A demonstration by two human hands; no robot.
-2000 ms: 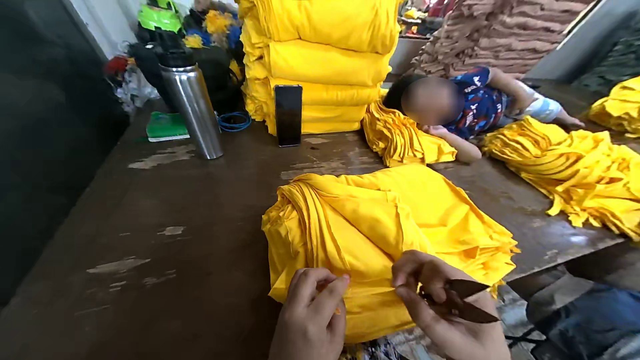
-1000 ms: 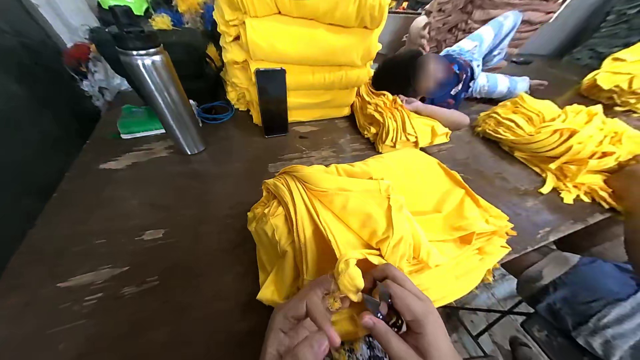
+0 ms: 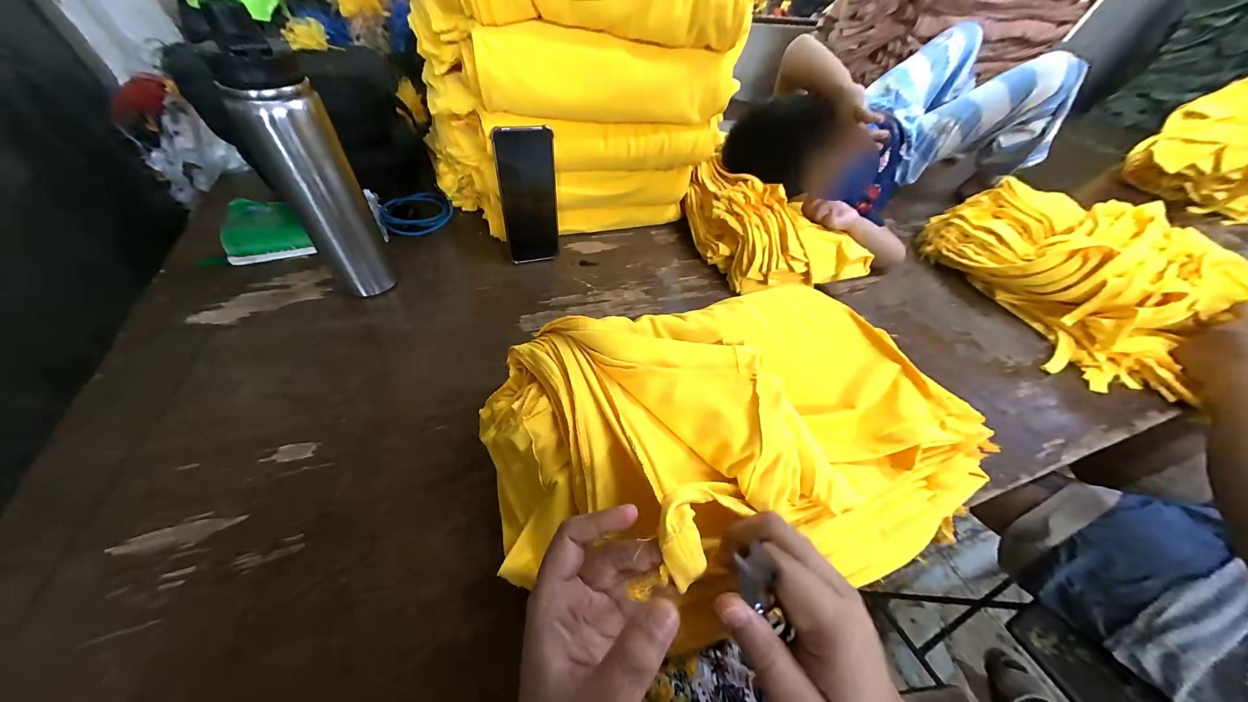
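Note:
A pile of yellow fabric pieces (image 3: 741, 390) lies near the table's front edge, with a narrow sewn yellow strip (image 3: 684, 541) hanging from it between my hands. My left hand (image 3: 604, 604) is palm up beside the strip, fingers apart, with small yellow thread scraps (image 3: 643, 587) at its fingers; whether it grips them is unclear. In my right hand (image 3: 799, 604) are small metal thread snips (image 3: 756, 575), blades up, partly covered by the fingers.
Behind the pile stand a tall stack of folded yellow fabric (image 3: 595, 78), a black phone (image 3: 526, 195) and a steel bottle (image 3: 307, 175). A person (image 3: 858, 156) lies on the table beside a yellow bundle (image 3: 770, 229). Another person's arm (image 3: 1219, 390) reaches a cloth heap (image 3: 1102, 273) at right.
My left hand has opened out from the yellow strip it was close around. The snips, spread two seconds ago, now point upward in my right hand. The lying person has raised an arm and bent the legs.

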